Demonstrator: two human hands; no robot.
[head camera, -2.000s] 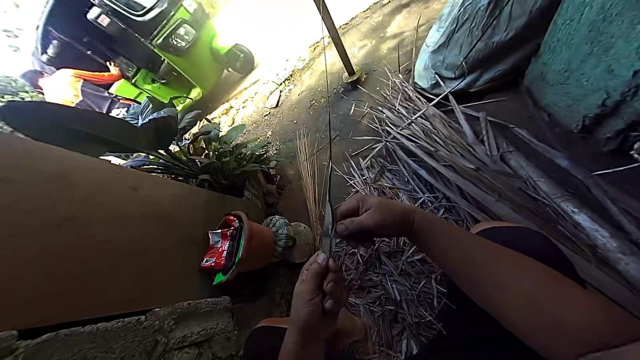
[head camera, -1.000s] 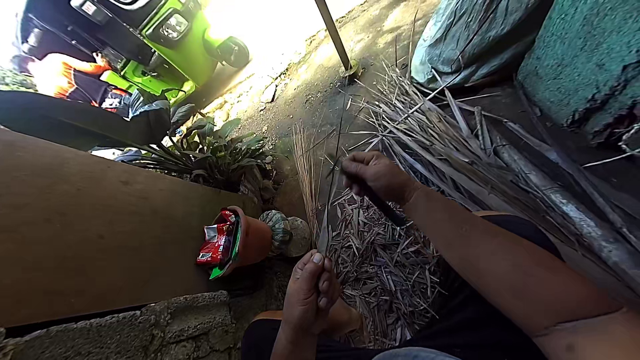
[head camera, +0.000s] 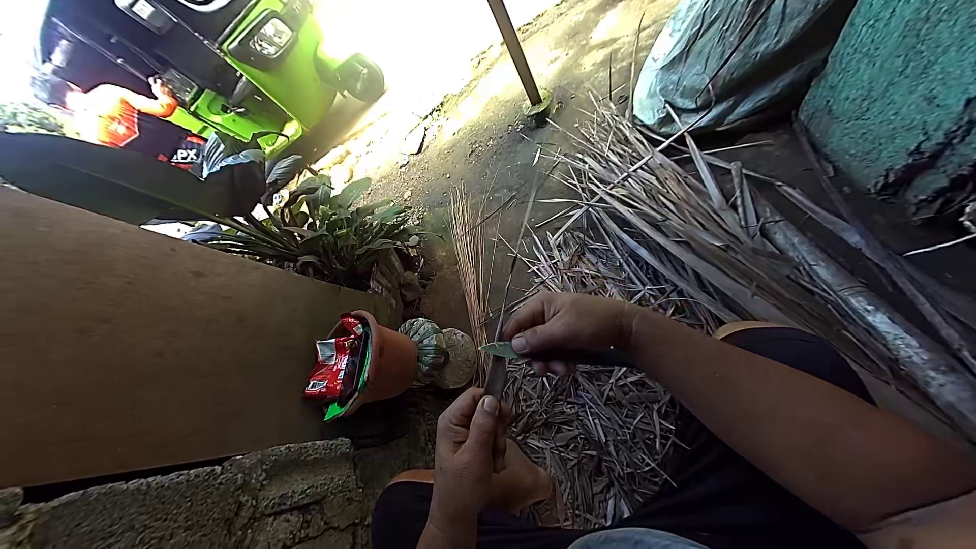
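Note:
My left hand (head camera: 474, 438) grips the near end of a long dry palm leaf strip (head camera: 497, 374), which points up and away. My right hand (head camera: 564, 332) holds a small knife (head camera: 499, 349), its blade lying across the strip just above my left hand. The knife's handle is mostly hidden in my fingers. Beyond my hands, slightly to the left, lies a bundle of thin stripped ribs (head camera: 467, 252). Leaf shavings (head camera: 602, 435) cover the ground below and right of my hands.
A pile of dry palm leaves (head camera: 663, 206) lies at right, near a large sack (head camera: 709, 69). A clay pot (head camera: 391, 362) with red packets stands left, beside a low wall (head camera: 191, 328). A metal post (head camera: 515, 49) stands ahead. A person (head camera: 122, 114) is near a green vehicle (head camera: 282, 84).
My right hand, which was farther up the strip one second ago, is now back close above my left hand. The knife blade now shows across the strip. My left hand keeps its hold.

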